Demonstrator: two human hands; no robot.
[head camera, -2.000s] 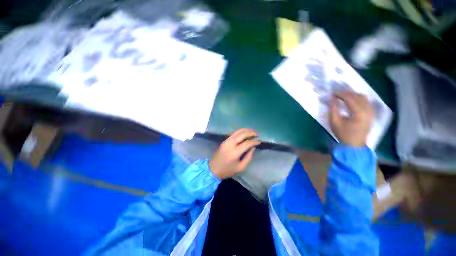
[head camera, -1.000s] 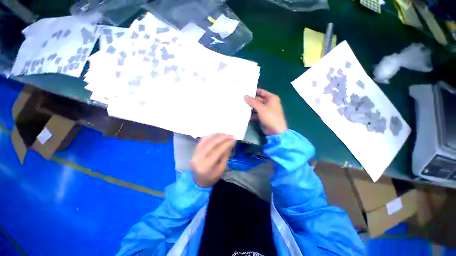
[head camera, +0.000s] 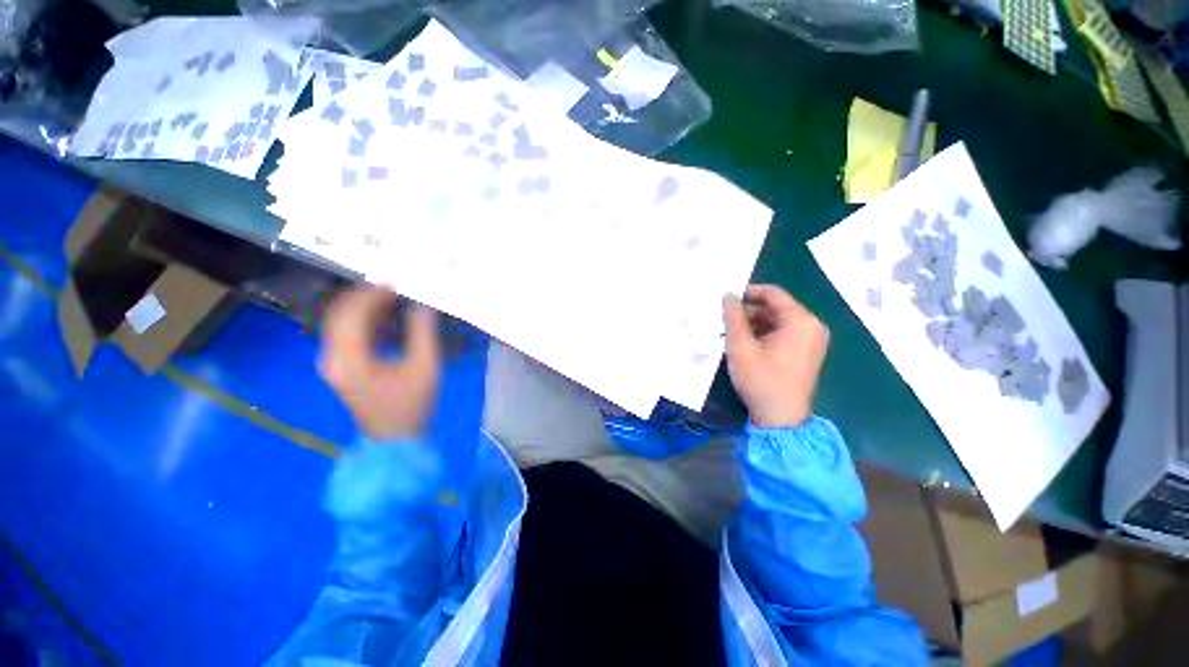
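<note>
Stacked white paper sheets (head camera: 574, 261) lie fanned on the green bench, their near corners over its front edge. Small flat grey pieces (head camera: 496, 125) are scattered on them, mostly on the far left part. My right hand (head camera: 778, 354) pinches the right edge of the sheets between thumb and fingers. My left hand (head camera: 382, 358) is blurred just off the bench's front edge, below the sheets, thumb and fingers apart; nothing shows in it. A separate white sheet (head camera: 887, 280) at the right bears a dense pile of grey pieces (head camera: 971, 319).
Another sheet with grey pieces (head camera: 196, 98) lies far left. Clear plastic bags (head camera: 522, 39) lie behind the stack. A yellow slip (head camera: 871, 150), a grey stick (head camera: 914, 130), crumpled white plastic (head camera: 1102, 215) and a bench scale (head camera: 1154, 417) are at right. Cardboard boxes (head camera: 170, 313) stand below the bench.
My left hand has moved left, away from the sheets' near edge. My right hand stays at their right edge. The top sheet has shifted, showing two near corners. The view has shifted left.
</note>
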